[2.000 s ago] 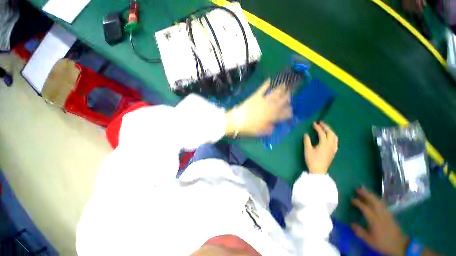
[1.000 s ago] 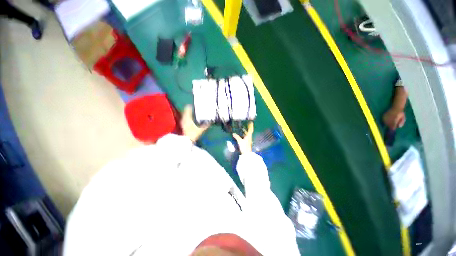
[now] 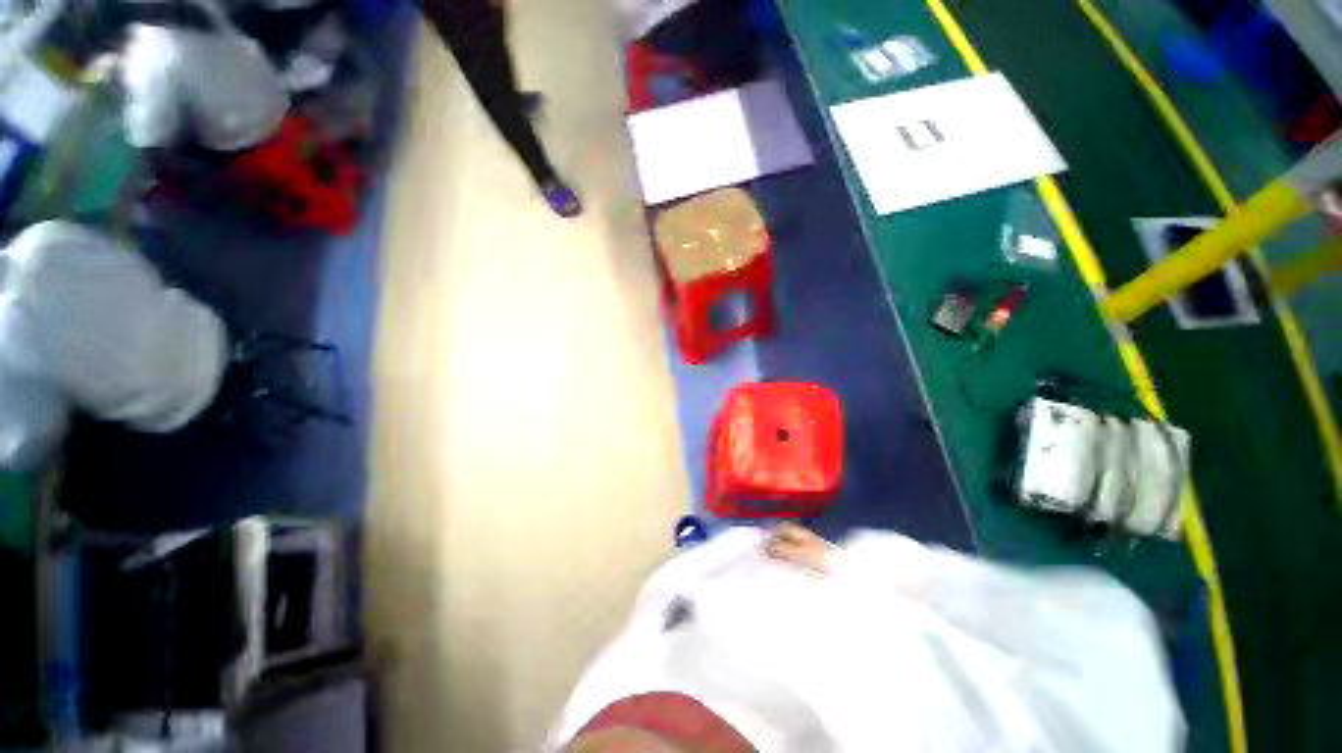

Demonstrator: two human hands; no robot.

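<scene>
A red plastic stool stands beside the bench, just beyond my white coat. One hand, apparently my left hand, shows blurred and partly covered by the white sleeves near the stool's close edge. Its grip and any contact with the stool cannot be told. My right hand cannot be made out. The white box-shaped unit with cables lies on the green bench at the right, with no hand on it.
A second red stool with a tan top and a white panel stand farther along. On the bench are a white sheet and a black adapter. A yellow post crosses the conveyor. Seated people are left of the aisle; a leg shows ahead.
The view has swung left towards the aisle and stools. My hands have left the white unit, which now shows at the right. The bagged parts have gone out of view.
</scene>
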